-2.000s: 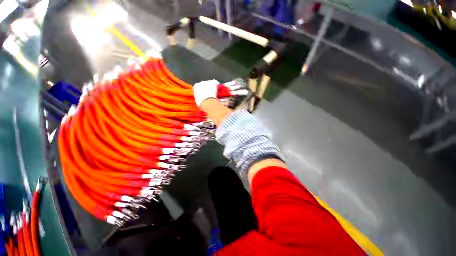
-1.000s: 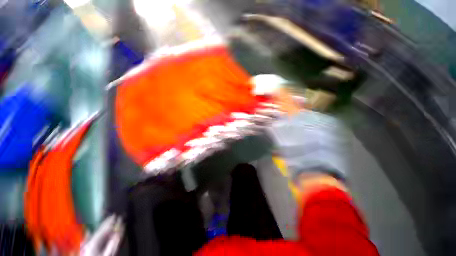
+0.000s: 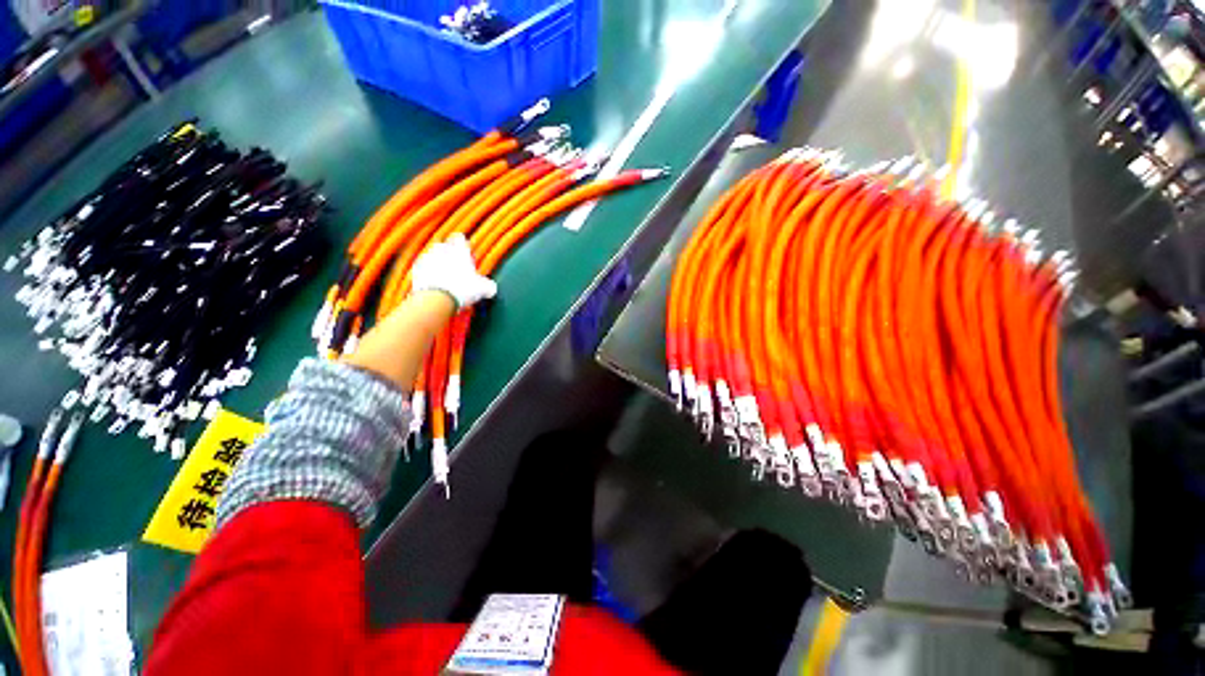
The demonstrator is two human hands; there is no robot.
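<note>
In the head view, a small group of curved orange cables [image 3: 430, 185] lies on the green bench, with silver lugs at both ends. Some have red sleeves and some black ones. My left hand [image 3: 453, 271], in a white glove, is on the middle of this group. Its fingers are partly hidden, so I cannot tell if they are closed on a cable. A wide row of orange cables [image 3: 866, 317] with red sleeves and silver lugs lies on the dark cart top [image 3: 634, 354] to the right. My right hand is out of view.
A heap of short black leads [image 3: 198, 251] lies at the bench's left. Near it are a yellow sign [image 3: 205, 482], two orange cables [image 3: 37, 528] and a white paper [image 3: 90, 614]. A blue bin [image 3: 463, 66] stands at the back. A gap separates bench and cart.
The view has swung left to the bench, so the cart row sits further right. My right hand, earlier at the row's right end, has left the view. My left hand is on the bench cables.
</note>
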